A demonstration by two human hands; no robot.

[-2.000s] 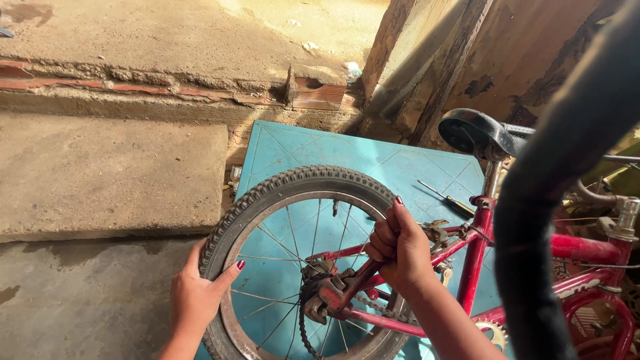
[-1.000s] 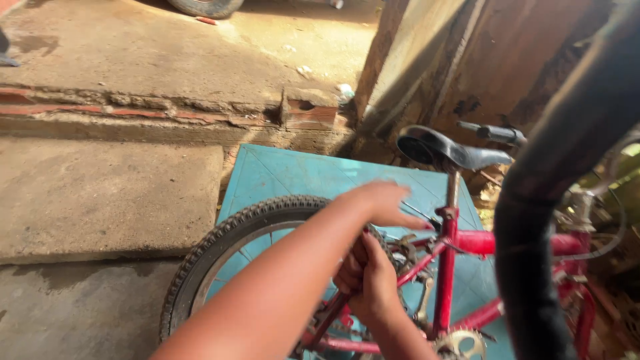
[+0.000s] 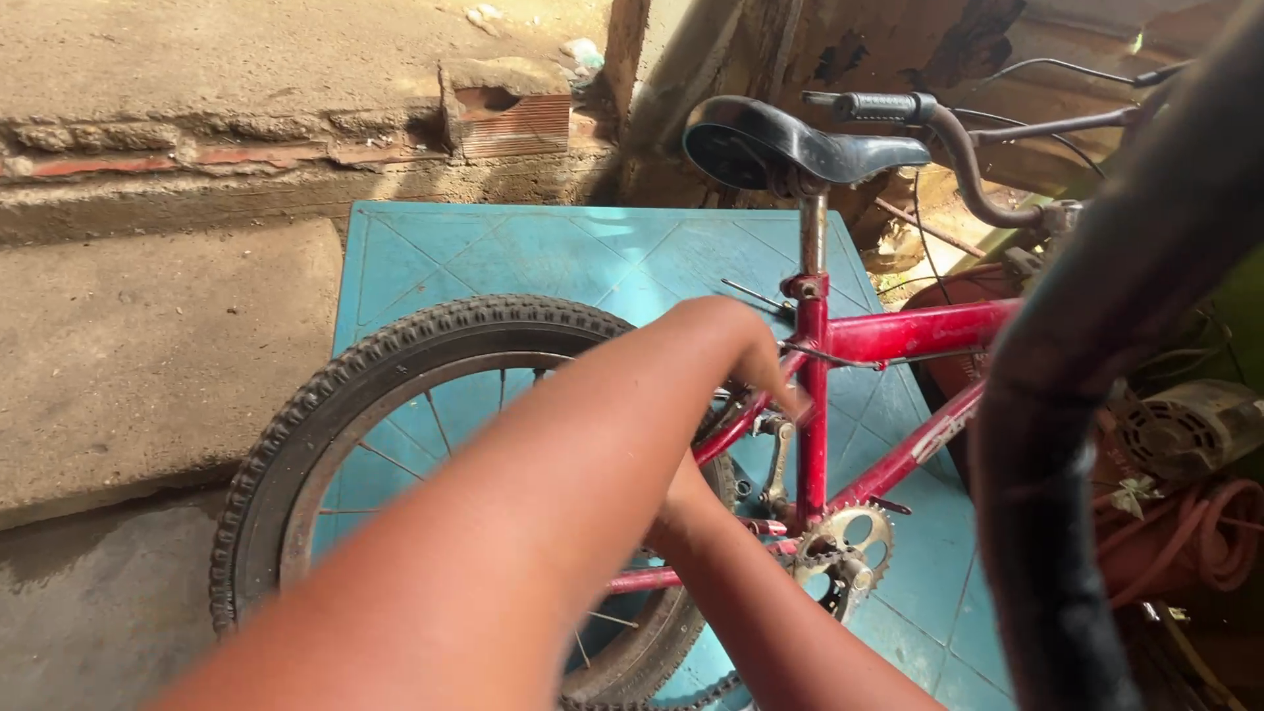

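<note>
A red bicycle frame (image 3: 812, 425) and its rear wheel, with a knobby black tire (image 3: 267, 494), are over a blue tabletop (image 3: 592, 247). My left hand (image 3: 755, 360) reaches across to the frame near the seat tube; its fingers are blurred, and whether they grip anything cannot be told. My right hand (image 3: 676, 494) is mostly hidden behind the left forearm, near the wheel's middle. The chainring (image 3: 847, 543) shows right of the right wrist. Behind the seat tube, the shaft of a thin metal tool (image 3: 750, 293) lies on the tabletop. A black saddle (image 3: 790, 143) tops the seat post.
A thick dark curved bar (image 3: 1037, 425) crosses the near right view. Behind it are a handlebar grip (image 3: 879, 107), cables and a coiled reddish hose (image 3: 1210, 543). Concrete steps (image 3: 158, 346) with a broken hollow brick (image 3: 513, 123) border the tabletop on the left and back.
My left hand has left the tire's left side and crossed over my right arm to the frame. My right hand, earlier seen closed at the rear of the frame, is now mostly covered.
</note>
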